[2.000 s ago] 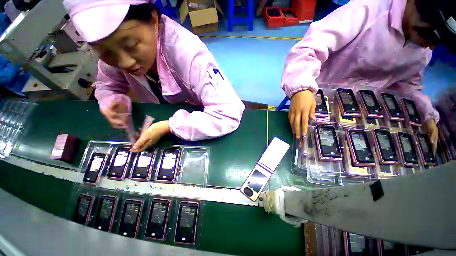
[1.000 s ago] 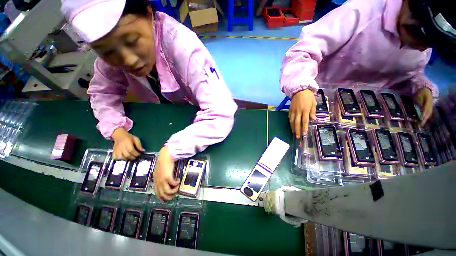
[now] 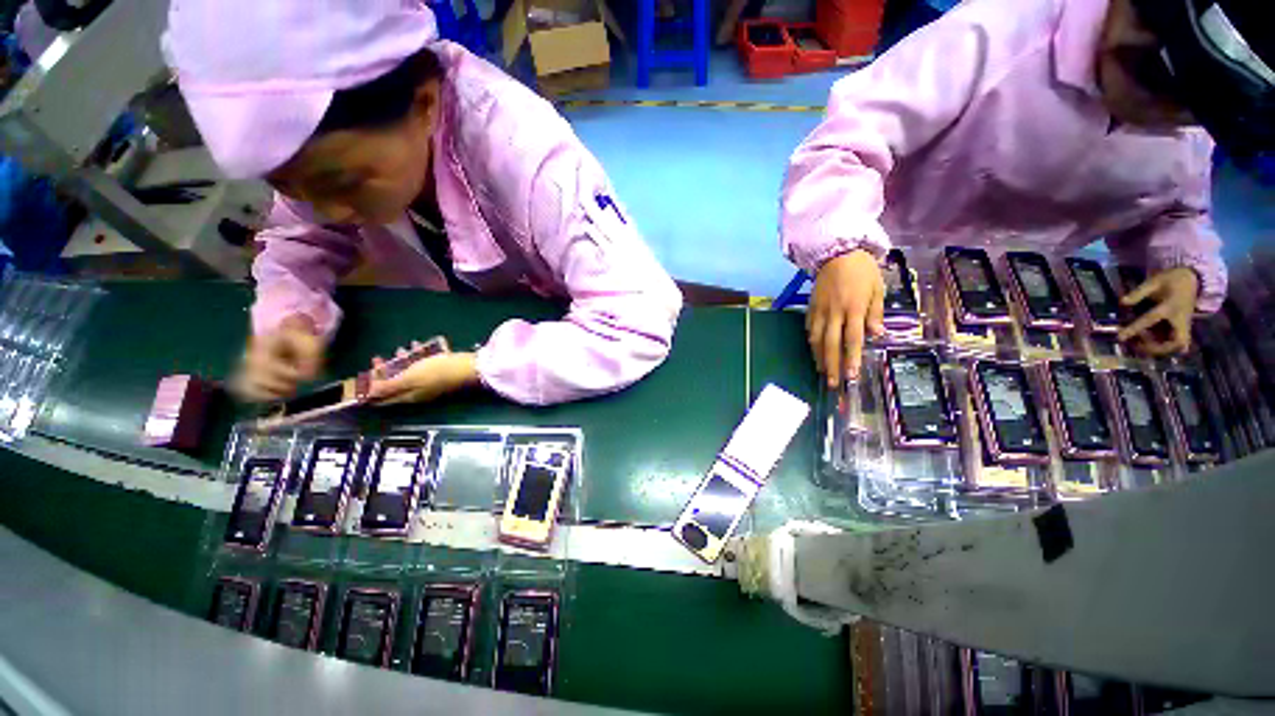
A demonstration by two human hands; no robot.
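Note:
Neither of my hands is in the picture. A clear blister tray (image 3: pixel 469 462) lies across the pale strip of the green belt. Its upper row holds several dark phones (image 3: pixel 393 484), an open pocket, and one phone with a pale gold border (image 3: pixel 537 490) at the right end. Its lower row holds several dark phones (image 3: pixel 446 632). A white-faced open phone (image 3: pixel 741 470) lies alone, tilted, right of the tray. The left worker across the belt holds an open pink phone (image 3: pixel 333 402) above the tray; that worker's right hand is blurred.
A pink block (image 3: pixel 174 411) stands at far left. The right worker's hands (image 3: pixel 846 315) rest at a stack of filled trays (image 3: pixel 895 483). A large grey bar (image 3: pixel 1035 574) crosses the lower right. More phones (image 3: pixel 1001 683) show below it. Clear trays (image 3: pixel 35 350) lie at the left edge.
The left worker's hands have moved up and left off the tray, now with an open phone, leaving one upper pocket open. The right worker's hand on the right has shifted slightly left.

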